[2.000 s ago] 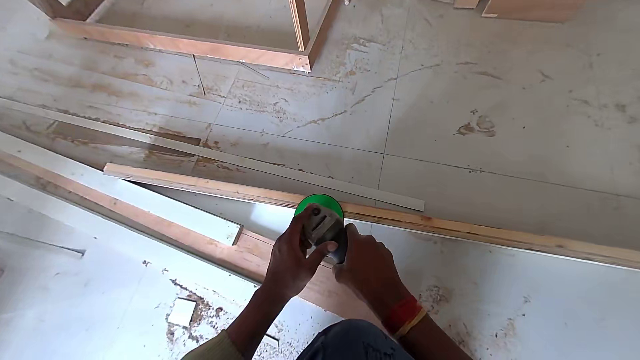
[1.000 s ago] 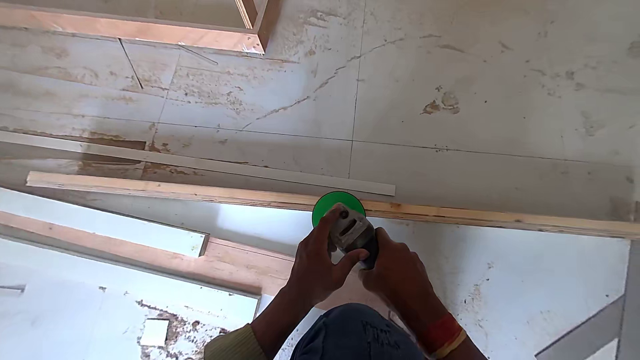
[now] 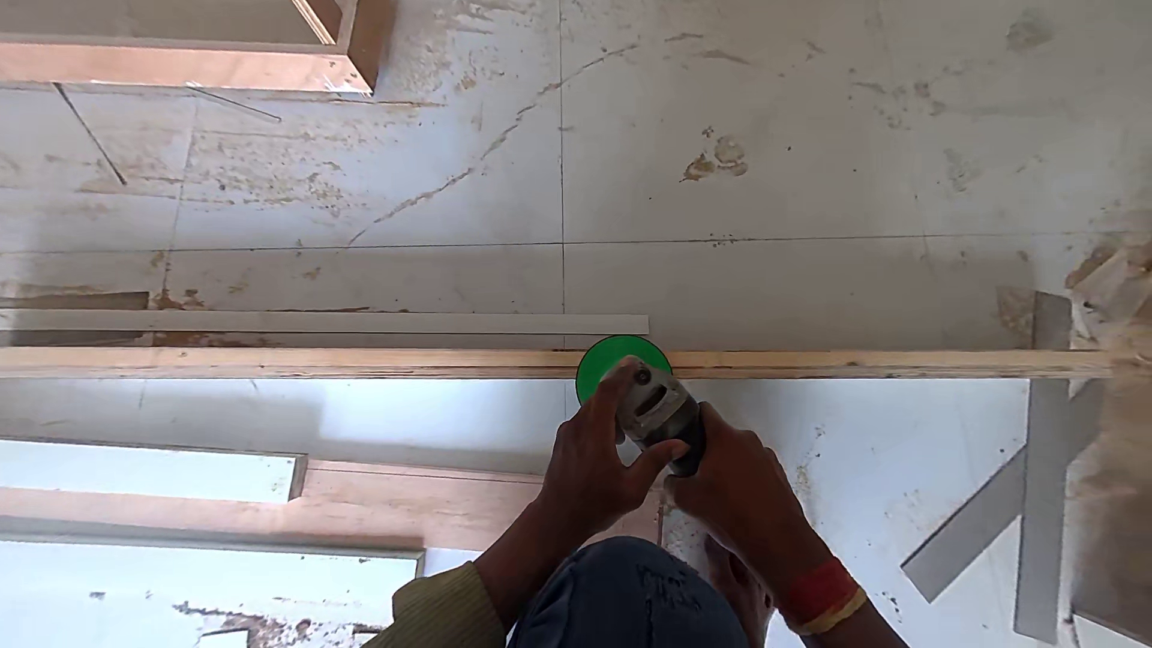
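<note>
An angle grinder with a green disc is between my two hands. My left hand grips its metal head, the thumb lying across the body. Around the dark rear body closes my right hand, with a red and yellow band at the wrist. The disc lies over the edge of a long, narrow wooden board that runs across the view; whether it touches the wood cannot be told. Just beyond the board lies a thin pale strip, its right end close to the disc.
A wooden frame stands at the upper left. White-faced boards and a plywood piece lie at the lower left. Grey strips cross on the tiled floor at the right. My knee is just below my hands.
The view has shifted to the right, bringing the grey strips into sight. Both hands still hold the grinder at the long board.
</note>
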